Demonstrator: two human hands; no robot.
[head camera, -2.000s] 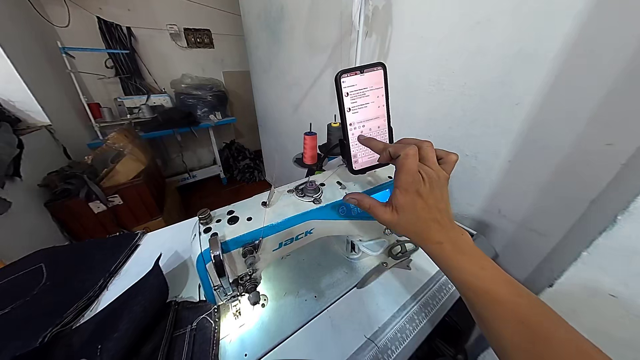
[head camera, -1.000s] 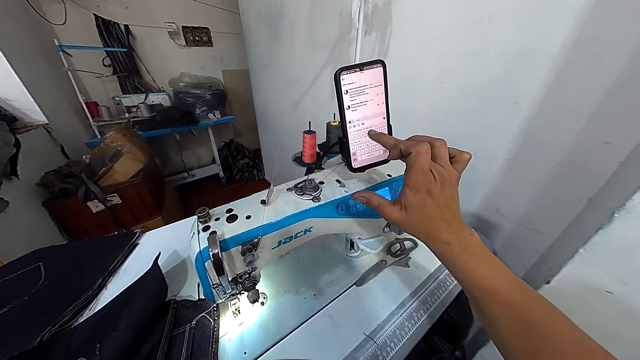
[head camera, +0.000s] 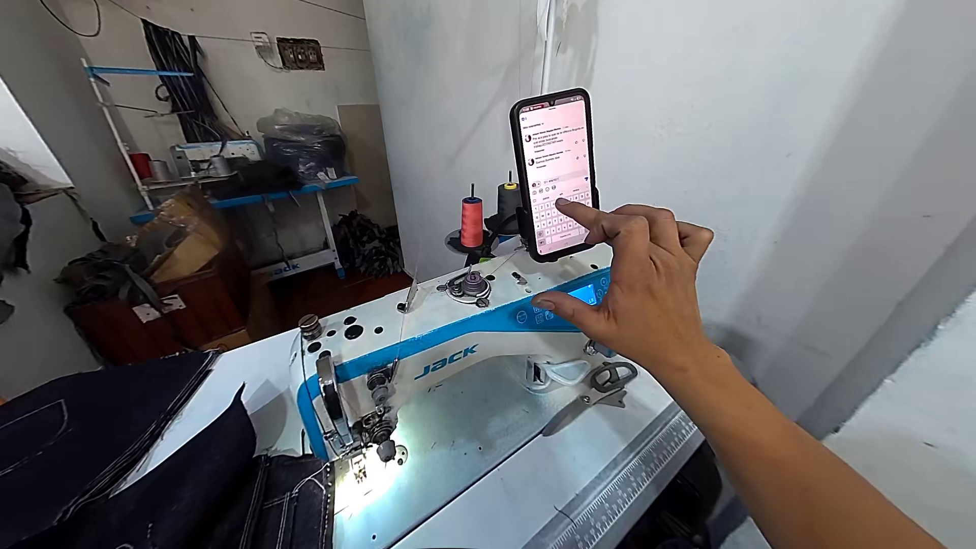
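Observation:
My right hand (head camera: 648, 282) holds nothing; its index fingertip is at the on-screen keyboard of a smartphone (head camera: 555, 175), and its thumb reaches out over the control panel (head camera: 583, 295) of a Jack sewing machine (head camera: 457, 354). The phone stands upright in a dark holder behind the machine arm. My left hand is not in view. The machine's lamp lights the needle area, where dark denim (head camera: 293, 496) lies beside the presser foot. Fabric scissors (head camera: 602, 389) rest on the machine bed, under the arm's right part.
A metal ruler (head camera: 618, 488) runs along the table's front edge. More dark denim (head camera: 91, 435) covers the left side. Behind the machine stand a red thread cone (head camera: 472, 221) and a dark one (head camera: 508, 200). A second sewing table (head camera: 252, 197) and a cardboard box (head camera: 187, 244) are farther back.
The index finger has shifted over the phone's keyboard, to the right and then back to the left. More text lines show on the screen. The machine, denim and scissors have not moved.

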